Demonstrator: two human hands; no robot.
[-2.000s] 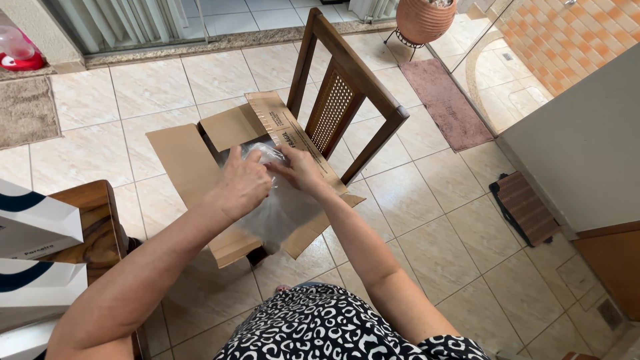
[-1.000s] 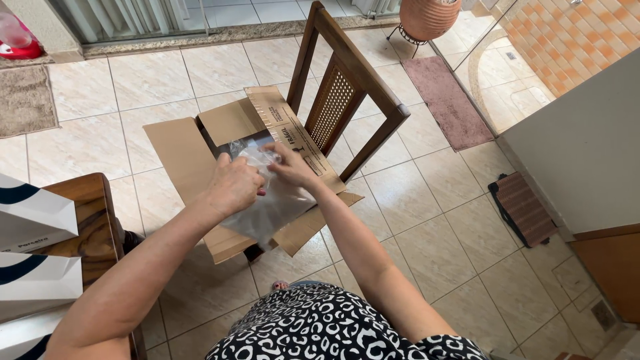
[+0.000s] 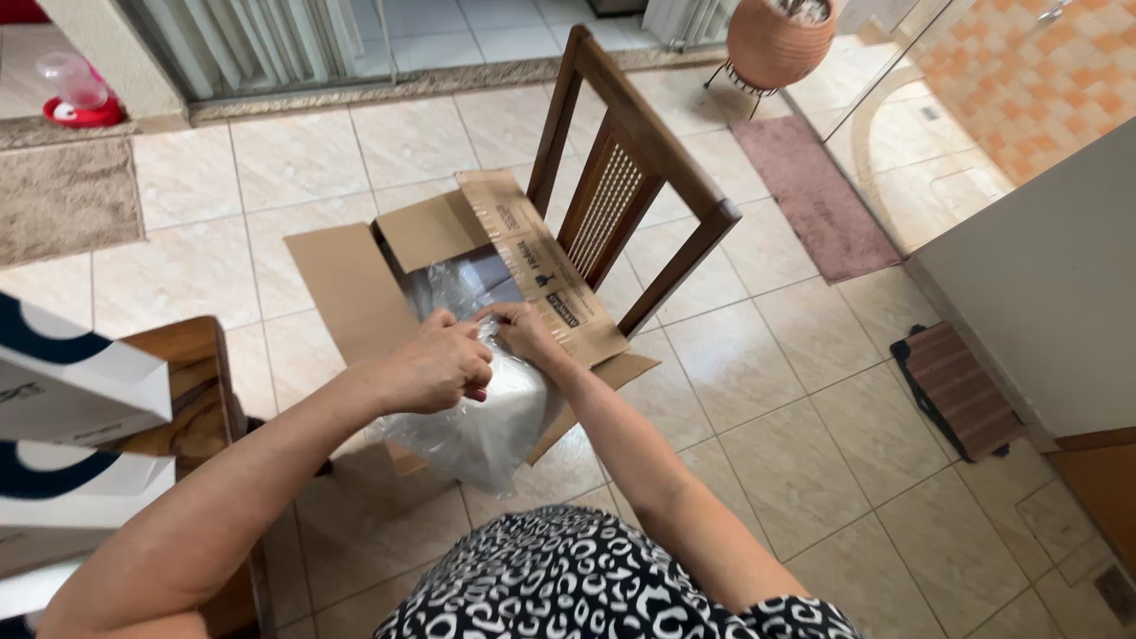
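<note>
An open cardboard box point(image 3: 328, 284) with its flaps spread stands against the back of a wooden chair point(image 3: 657, 151); the seat is hidden. Over the box's near side, both hands hold a clear plastic bag point(image 3: 497, 426) with something whitish inside. My left hand point(image 3: 439, 359) grips the bag's gathered top from the left, fingers curled. Close beside it, my right hand point(image 3: 524, 333) pinches the same plastic from the right. Inside the box, beyond the hands, lie more clear plastic and a greyish-purple item point(image 3: 488, 275) that I cannot identify.
White paper bags point(image 3: 80, 390) with dark blue marks stand on a wooden table point(image 3: 200, 355) at the left. A terracotta pot point(image 3: 779, 44) on a metal stand is behind the chair. Mats point(image 3: 812, 195) and a brown-topped step or platform point(image 3: 958, 386) lie on the tiled floor.
The plastic bag now shows a fuller, whitish bulk under my hands, nearer my body. More of the box's inside shows beyond them. Both hands stay on the plastic.
</note>
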